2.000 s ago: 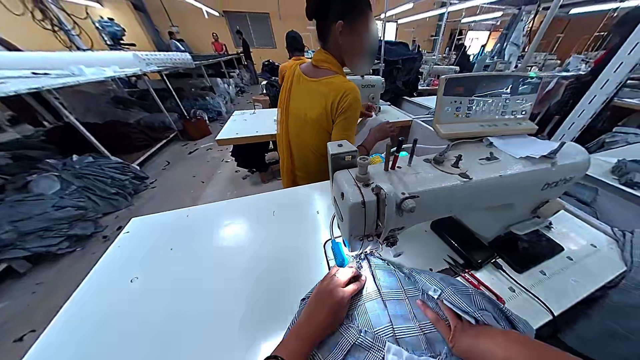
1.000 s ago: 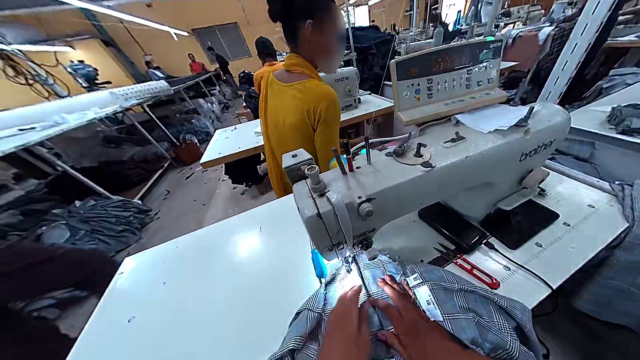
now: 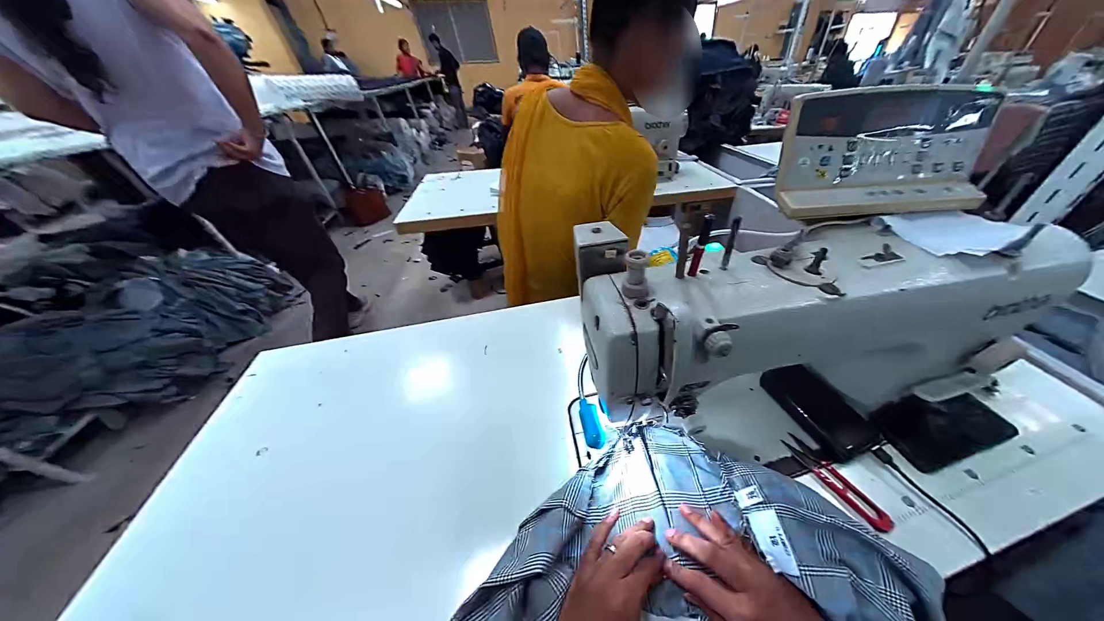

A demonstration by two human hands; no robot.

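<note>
A grey checked fabric garment (image 3: 552, 552) lies on the white sewing table, its far edge under the needle area of a Brother industrial sewing machine (image 3: 828, 302). My left hand (image 3: 614, 565) rests flat on the cloth left of a dark lengthwise line, a ring on one finger. Just right of that line my right hand (image 3: 733, 569) presses on the cloth with fingers spread. White labels (image 3: 774, 542) bearing writing are on the garment beside my right hand. A lit blue lamp (image 3: 592, 423) shines by the needle, which is too small to make out.
Red-handled thread snips (image 3: 849, 496), a black phone (image 3: 819, 412) with a cable and a dark flat pad (image 3: 944, 429) lie right of the fabric. A person in yellow (image 3: 573, 181) sits beyond the table. Another person (image 3: 181, 112) stands at left near heaped cloth (image 3: 112, 319).
My left hand has moved back from the needle area, and my right hand now lies close beside it. A person in a white top has come into view at left.
</note>
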